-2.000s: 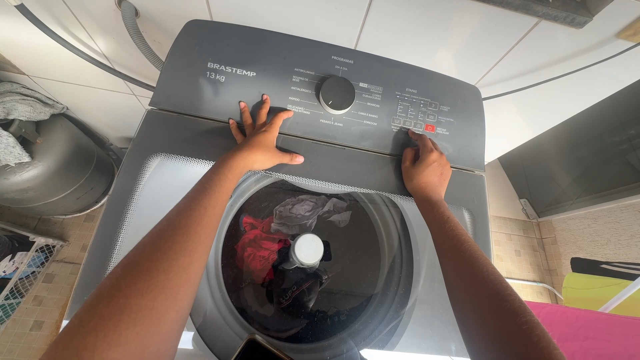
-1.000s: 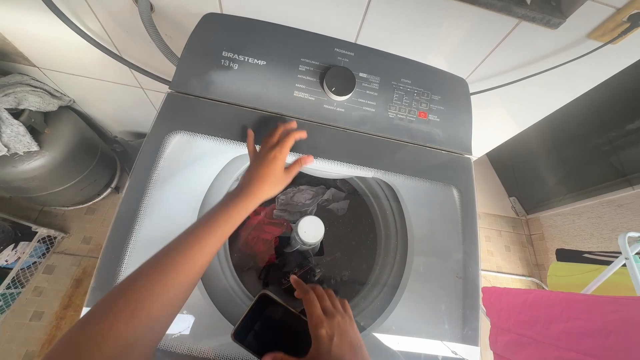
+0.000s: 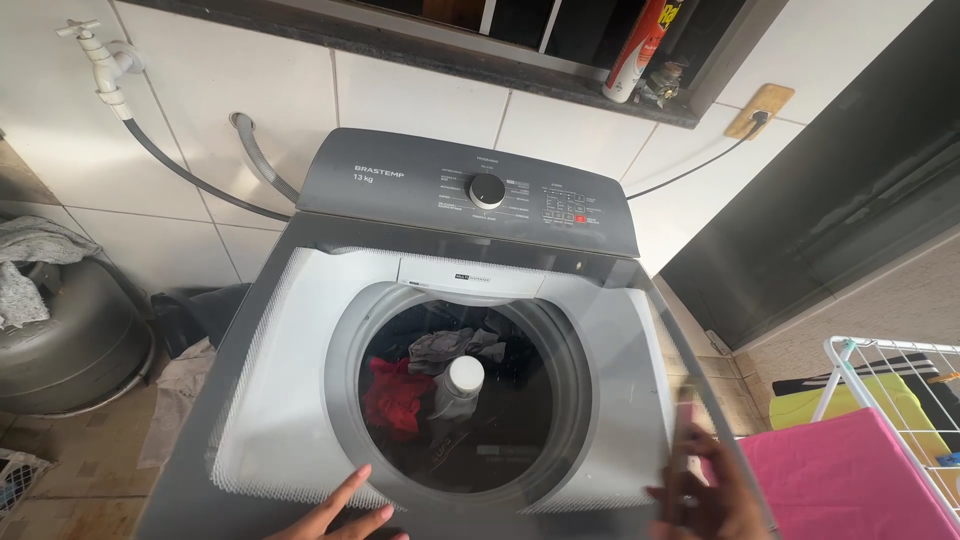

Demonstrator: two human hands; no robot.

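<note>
A grey top-loading Brastemp washing machine (image 3: 315, 232) stands before me with its see-through lid down. Through the lid show a red garment (image 3: 394, 397), a grey garment (image 3: 450, 347), darker cloth and the white-capped agitator (image 3: 465, 377). My left hand (image 3: 341, 517) is at the lid's front edge, fingers spread, holding nothing; part of it is cut off by the frame. At the lid's right front corner, my right hand (image 3: 709, 487) grips a smartphone (image 3: 681, 457), upright and blurred. The program knob (image 3: 487, 191) and a red button (image 3: 580, 219) are on the rear panel.
A tap (image 3: 105, 67) with a black hose and a grey drain hose (image 3: 259, 157) are at the wall, left. A spray can (image 3: 637, 52) stands on the window sill (image 3: 465, 56). Right is a drying rack (image 3: 844, 360) with pink cloth (image 3: 825, 480); left, a gas cylinder (image 3: 82, 345).
My left hand has moved from the rear of the lid to its front edge. My right hand left the control panel, took hold of the phone and moved right with it. The view has shifted.
</note>
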